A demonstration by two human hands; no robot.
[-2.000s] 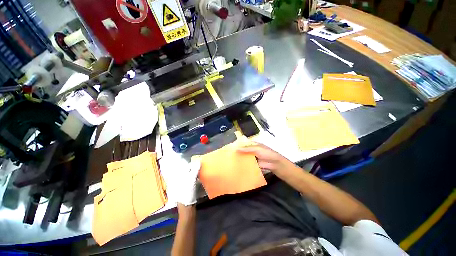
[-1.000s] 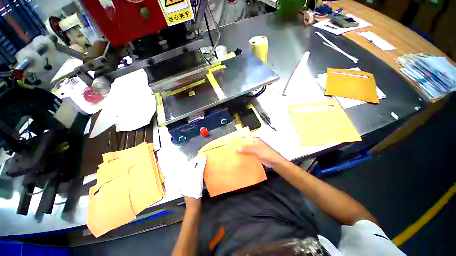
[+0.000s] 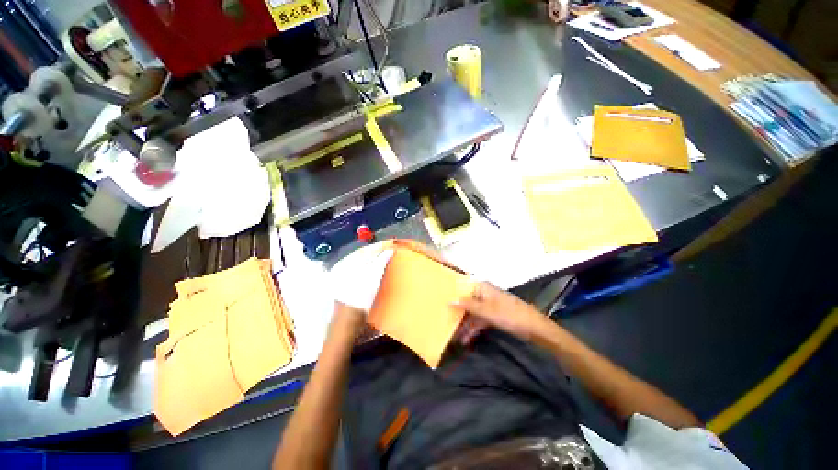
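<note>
An orange leather panel (image 3: 418, 307) is held tilted between my two hands at the bench's front edge, its lower corner pointing down over my lap. My left hand (image 3: 360, 278), in a white glove, holds its left edge. My bare right hand (image 3: 496, 310) holds its right side; some of those fingers are hidden behind the panel. The grey press plate (image 3: 345, 174) with yellow tape and the dark blue button box (image 3: 361, 225) with a red button stand just beyond the panel.
Stacked orange panels (image 3: 220, 340) lie at left. A pale orange panel (image 3: 588, 209) and a darker one (image 3: 640, 138) lie at right. A black rectangle (image 3: 448, 209) lies beside the button box. A yellow cylinder (image 3: 465, 71) stands behind the plate. White paper (image 3: 220, 179) lies left of the press.
The panel in my hands has turned from lying nearly flat to a tilted position, corner down. My left hand has moved up along its left edge. The view has shifted slightly.
</note>
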